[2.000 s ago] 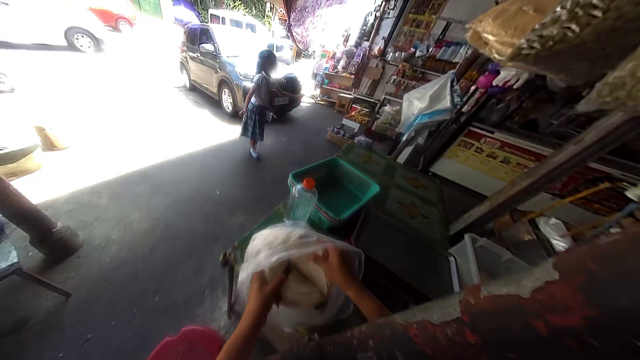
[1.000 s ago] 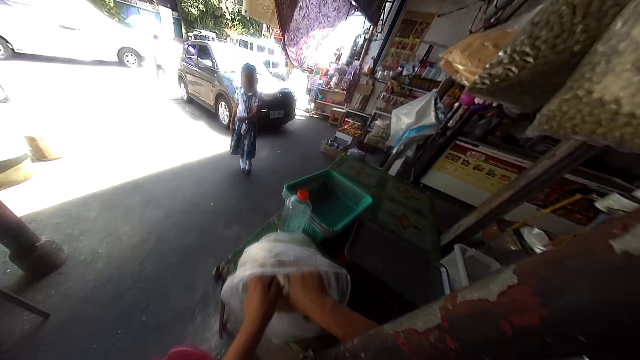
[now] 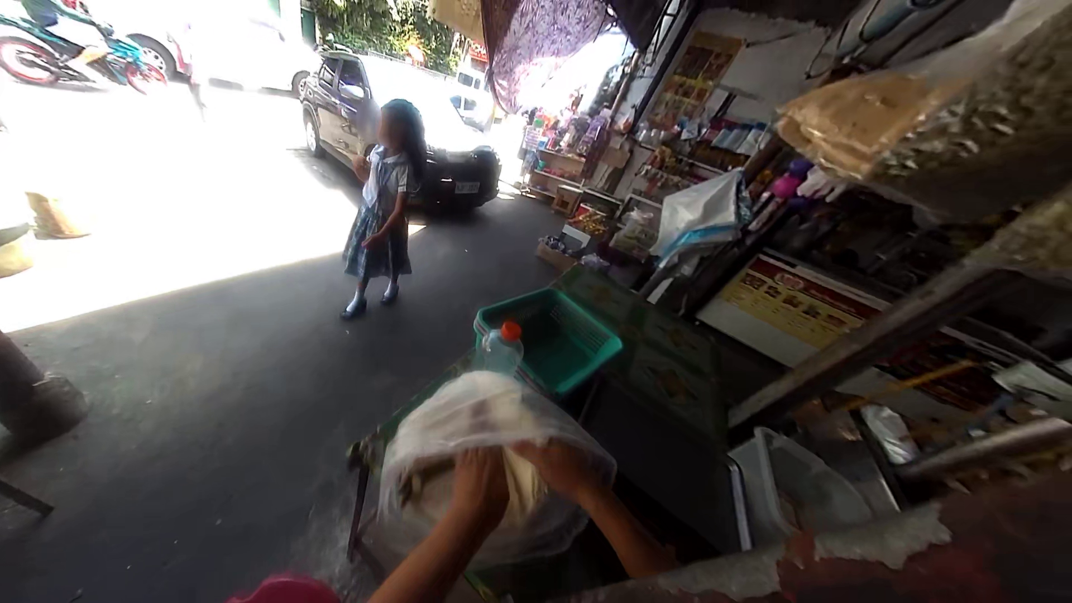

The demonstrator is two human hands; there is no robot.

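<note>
Both my hands reach into the mouth of a large translucent plastic bag (image 3: 486,398) that stands at the near end of a green table. Pale, cream-coloured contents (image 3: 523,486) show between them; I cannot tell what they are. My left hand (image 3: 481,486) is on the left of the contents with its fingers bent down, and my right hand (image 3: 561,469) is on the right, partly behind the plastic. Whether either one grips the contents or the bag is hidden. Just behind the bag is a clear plastic bottle (image 3: 502,352) with an orange cap, beside a green plastic basket (image 3: 553,335).
A person (image 3: 381,201) stands on the pavement beyond the table, near a parked dark car (image 3: 360,100). A black tray (image 3: 670,469) and a translucent plastic bin (image 3: 796,486) lie to the right. Filled bags (image 3: 938,117) hang at upper right, above a rusty beam (image 3: 879,561). A pink rim (image 3: 285,589) shows below.
The person on the pavement has come nearer. A motorcycle has come into view at the upper left. My hands have stayed at the bag, now farther apart than a second ago, with pale contents showing between them.
</note>
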